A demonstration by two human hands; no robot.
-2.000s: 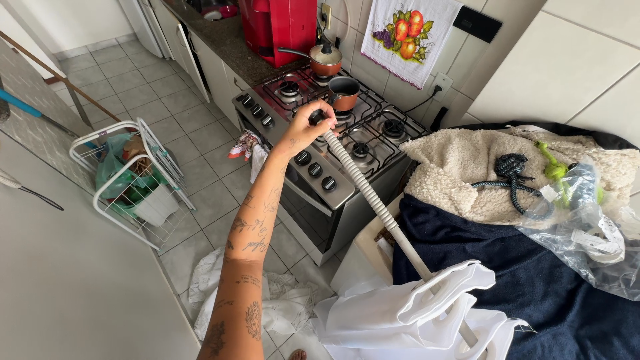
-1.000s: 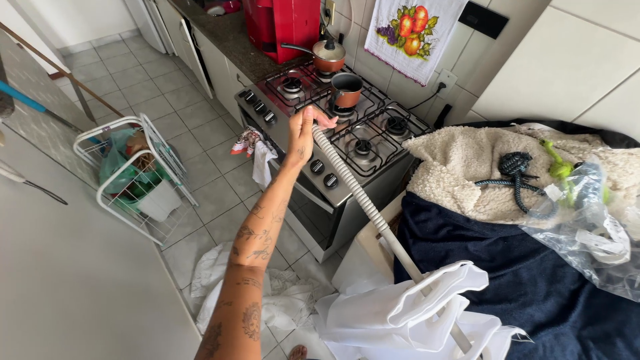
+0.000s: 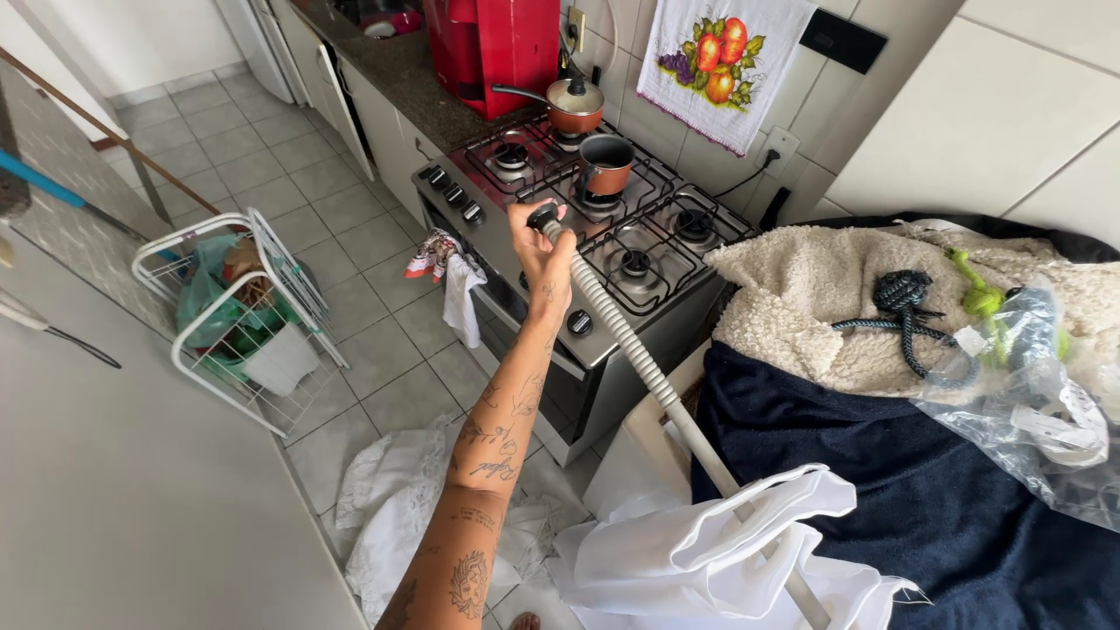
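My left hand (image 3: 542, 249), its arm stretched forward over the front of the stove, holds the upper end of a curtain rod (image 3: 617, 328) near its black end cap. The rod is pale, with a ribbed upper part and a smooth lower part, and slants down to the lower right. There its lower part passes through gathered white fabric (image 3: 700, 560), perhaps a curtain, and shows again below the folds. My right hand is not in view.
The gas stove (image 3: 560, 350) carries an open saucepan (image 3: 605, 166) and a lidded pan (image 3: 575, 109). White lacy cloth (image 3: 394, 499) lies on the floor. A white wire rack (image 3: 271, 341) stands left. Navy fabric (image 3: 840, 464), a fleece (image 3: 787, 297) and a plastic bag (image 3: 1024, 420) lie right.
My left hand has shifted its grip at the rod's upper end: the fingers covered the end a second ago, and now the black cap shows between them. The white fabric stays on the rod's lower part.
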